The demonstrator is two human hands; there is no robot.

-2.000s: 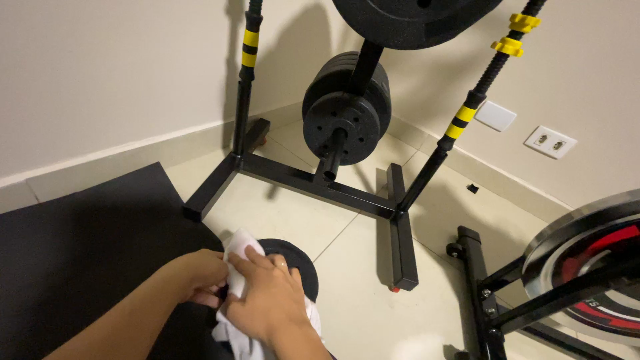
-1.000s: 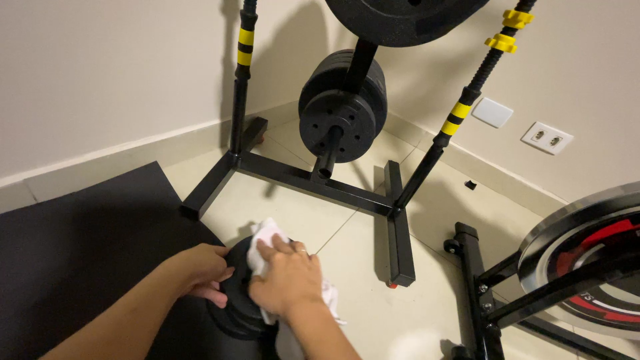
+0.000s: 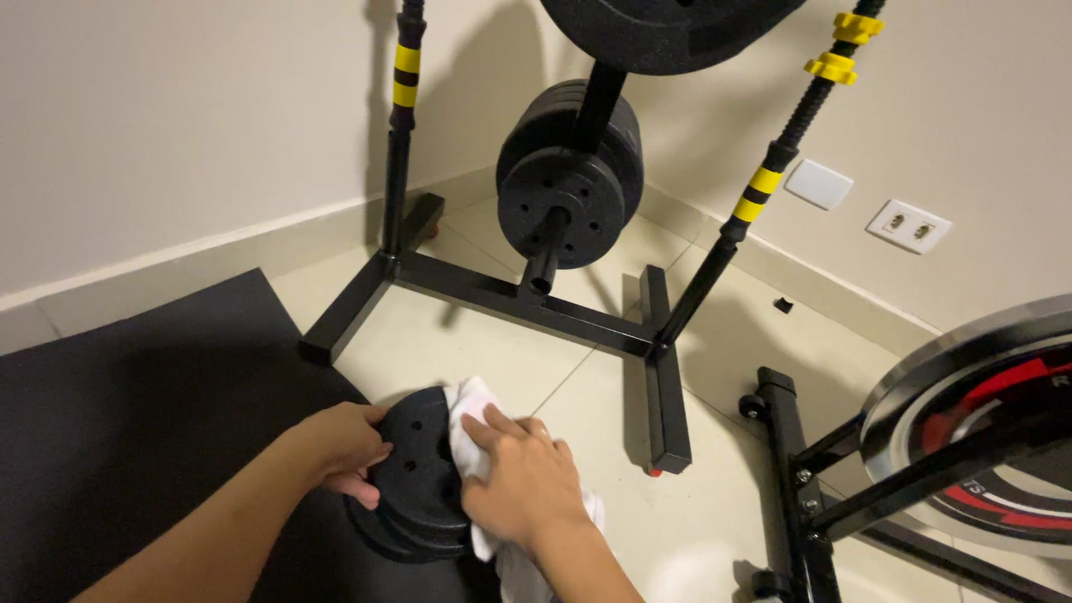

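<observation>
A black weight plate (image 3: 419,469) with small holes lies on top of a stack of similar plates, low in the middle of the head view. My left hand (image 3: 343,452) grips this plate by its left rim, the thumb in front and the fingertips at the edge. A white cloth (image 3: 471,419) is held in my right hand (image 3: 523,477), which presses it flat against the right side of the plate. Part of the cloth hangs down below my right wrist. The plate's right edge is hidden by the cloth.
Ahead stands a black rack frame (image 3: 502,301) with more weight plates (image 3: 561,205) on its peg. A black mat (image 3: 151,435) covers the floor at left. At right is an exercise bike's flywheel (image 3: 971,452). A wall socket (image 3: 909,226) and a small black piece (image 3: 783,306) are beyond.
The cloth and my right hand have moved from the plate's left and middle part to its right side. The top of the plate shows more now.
</observation>
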